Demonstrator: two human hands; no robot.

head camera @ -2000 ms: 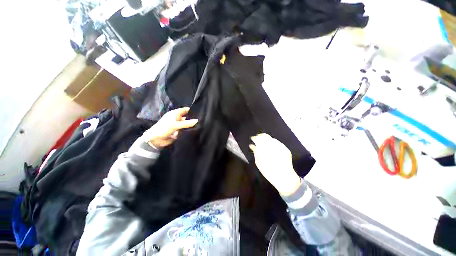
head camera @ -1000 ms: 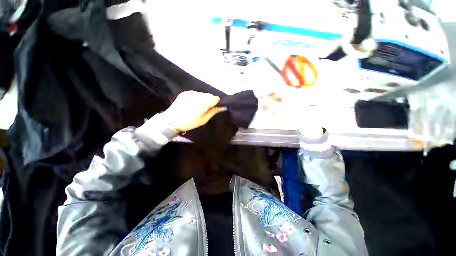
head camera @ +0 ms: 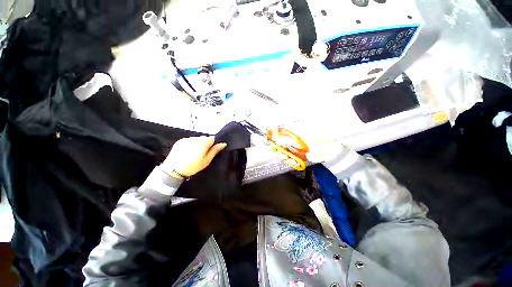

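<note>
The black garment (head camera: 62, 134) lies over the left of the table and down to my lap, with one narrow end at the table's front edge. My left hand (head camera: 193, 156) holds that end, thumb on top. My right hand (head camera: 320, 150) is washed out by glare and holds the orange-handled scissors (head camera: 289, 147). Their dark blades point left and reach the raised tip of the garment end. Whether the blades are open is hard to tell.
The white sewing machine (head camera: 252, 45) stands behind, its needle area (head camera: 209, 98) just beyond the garment end. Tweezers (head camera: 264, 96) lie right of the needle. A flat black rectangle, maybe a phone (head camera: 386, 102), lies at right beside clear plastic (head camera: 449, 84). Measuring marks run along the table edge.
My left hand has taken hold of the garment's narrow end. My right hand has left the garment and picked up the scissors, bringing them left to the cloth. The view has turned right.
</note>
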